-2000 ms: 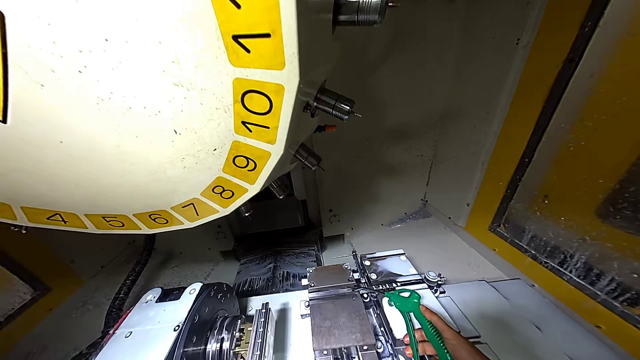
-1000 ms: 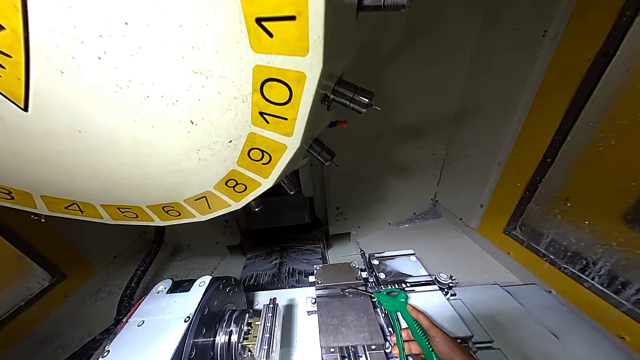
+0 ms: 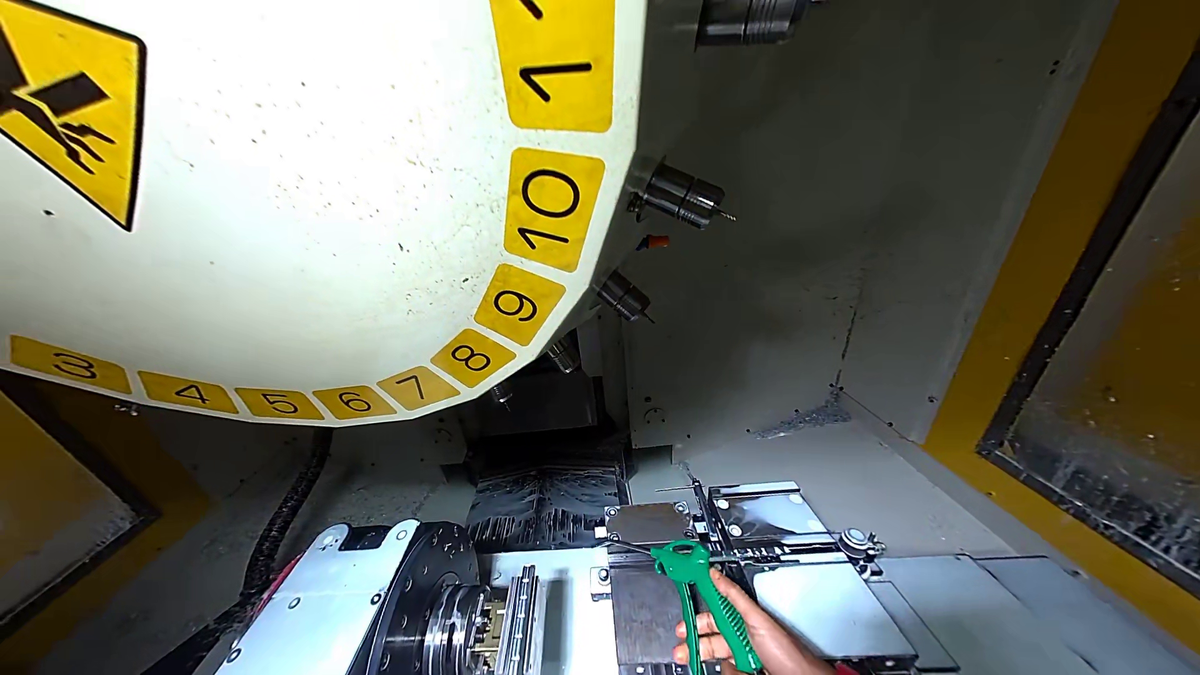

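My right hand (image 3: 750,626) is shut on a green air blow gun (image 3: 705,600) at the bottom centre-right. Its thin metal nozzle points left, over the steel vise or fixture plates (image 3: 649,589) on the machine table. My fingers wrap the handle and lever; whether the lever is pressed cannot be told. Beyond the gun lie a shiny metal plate (image 3: 769,514) and a rod-like clamp assembly. To the left stands a rotary unit (image 3: 422,595) with a round chuck and a slotted metal fixture (image 3: 521,619). My left hand is out of view.
A large white tool-changer disc (image 3: 328,234) with numbered yellow labels fills the upper left. Several tool holders stick out from its rim, one with a thin cutter (image 3: 689,197). Chips lie on the grey wall ledge (image 3: 806,420). A yellow-framed door (image 3: 1041,281) stands right; a dark hose (image 3: 291,516) hangs left.
The blow gun, in my right hand, has moved left from the right-hand plates, and its nozzle now reaches over the middle plates. The view has shifted slightly.
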